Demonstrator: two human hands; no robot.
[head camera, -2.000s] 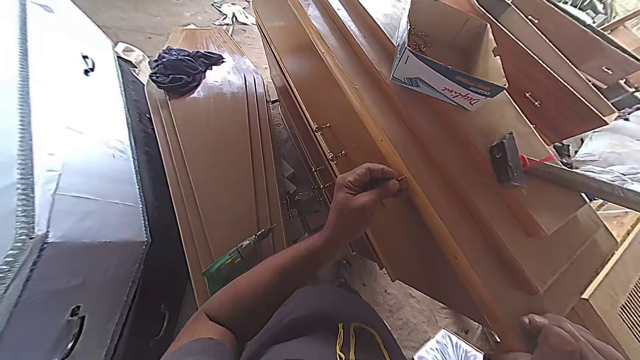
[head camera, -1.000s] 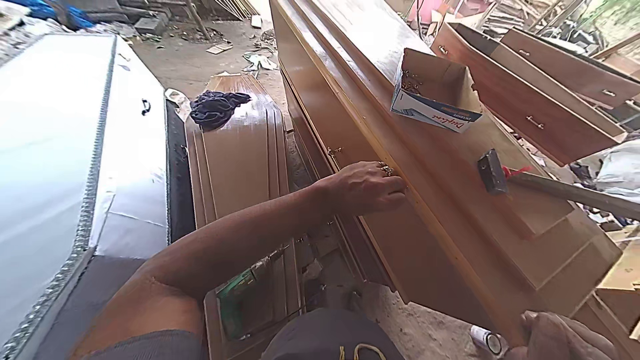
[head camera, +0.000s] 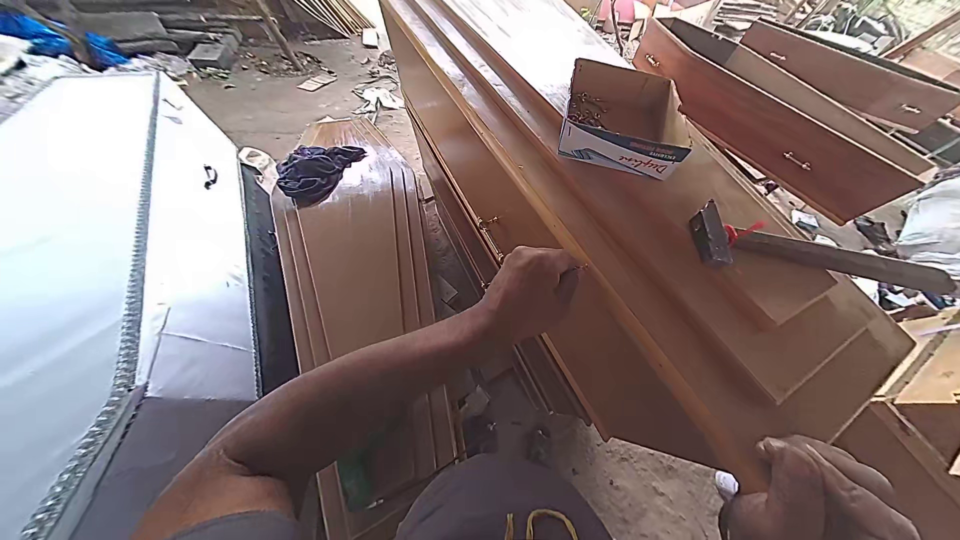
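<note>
My left hand (head camera: 534, 291) is closed at the side edge of a brown wooden coffin's lid (head camera: 637, 255), and a tiny brass-coloured piece shows at its fingertips. My right hand (head camera: 814, 487) lies at the lid's near corner with fingers curled; whether it holds anything cannot be told. On the lid stands an open cardboard box (head camera: 626, 154) with small metal fittings inside. A hammer (head camera: 712, 234) with a dark head and a long handle rests farther right, a red strip near its head. A brass-coloured handle (head camera: 489, 238) is fixed on the coffin's side, just beyond my left hand.
At the left stands a white-covered coffin (head camera: 67, 247). Between it and the brown one lies a narrower wooden lid (head camera: 352, 247) bearing a dark cloth (head camera: 319, 172). A green tool (head camera: 356, 476) is partly behind my arm. More open coffins (head camera: 772, 120) stand at the back right.
My left hand has stayed at the lid's edge, turning from fingers pinched toward the edge to knuckles upward. My right hand remains at the near corner. The view has shifted to show more ground behind.
</note>
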